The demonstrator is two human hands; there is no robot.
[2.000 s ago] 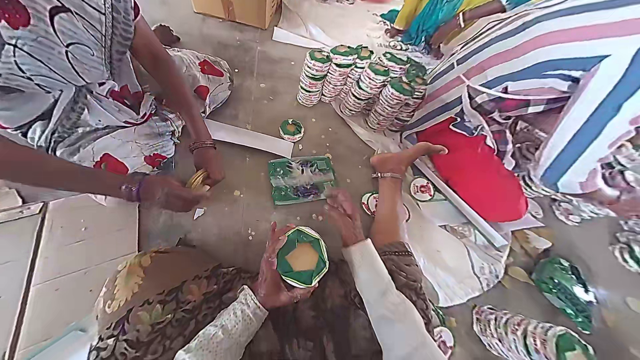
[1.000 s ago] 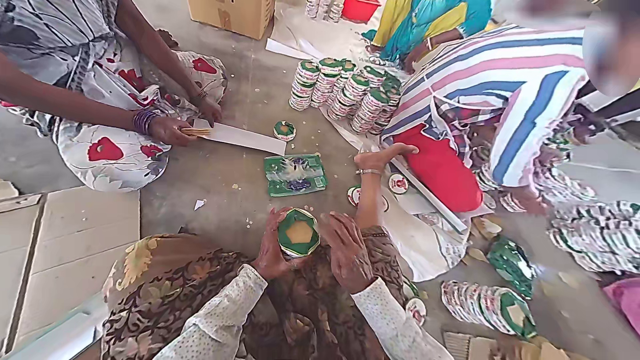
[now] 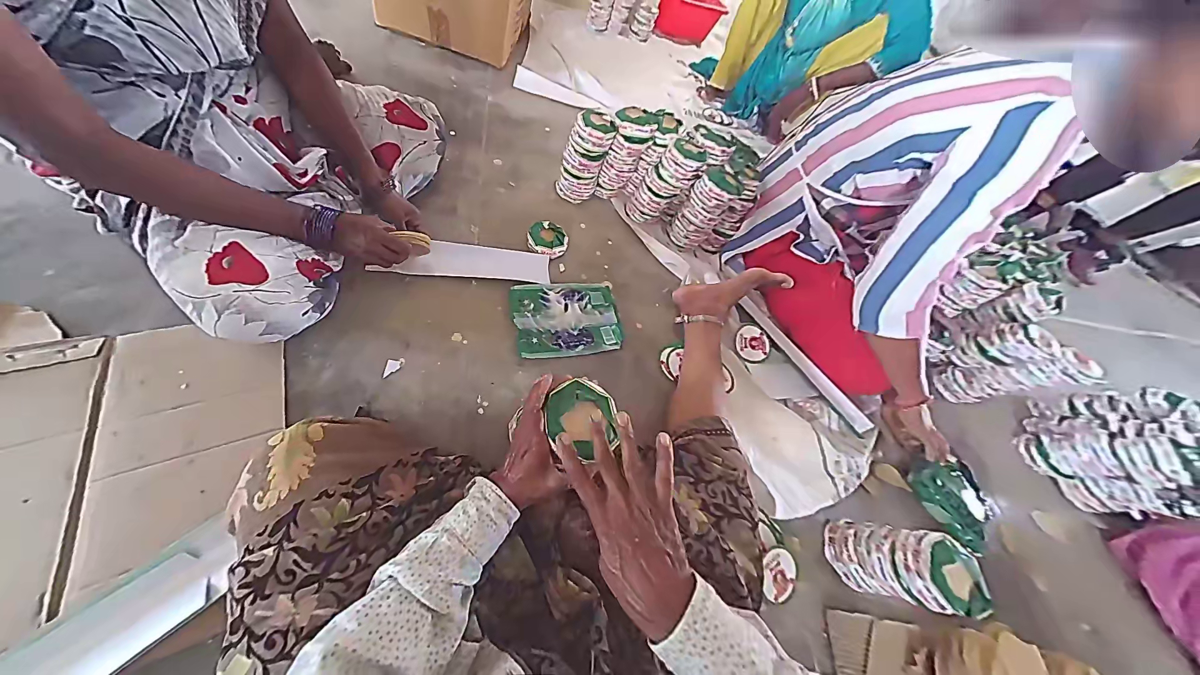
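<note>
My left hand (image 3: 534, 455) is wrapped around the left side of a round packet (image 3: 581, 417) in green and white printed wrapping, with a tan patch in the middle of its top. Over the packet's lower right edge lies my right hand (image 3: 633, 511), fingers spread, fingertips touching the top. Beyond them a flat green printed wrapper (image 3: 566, 321) lies on the floor. A similar small round packet (image 3: 547, 238) sits behind it, by the end of a white paper strip (image 3: 478, 262).
At left a co-worker's hands (image 3: 380, 239) hold yellowish discs. Stacks of wrapped rounds (image 3: 670, 169) stand beyond, and a row of them (image 3: 905, 567) lies at right. Another co-worker's hand (image 3: 919, 429) touches a green shiny bundle (image 3: 952, 502). Cardboard (image 3: 187, 450) lies at left, a box (image 3: 455, 28) behind.
My right hand has come from beside the packet onto its top. The left co-worker's hands have come together at the discs. The right co-worker's hand has reached down to the green bundle.
</note>
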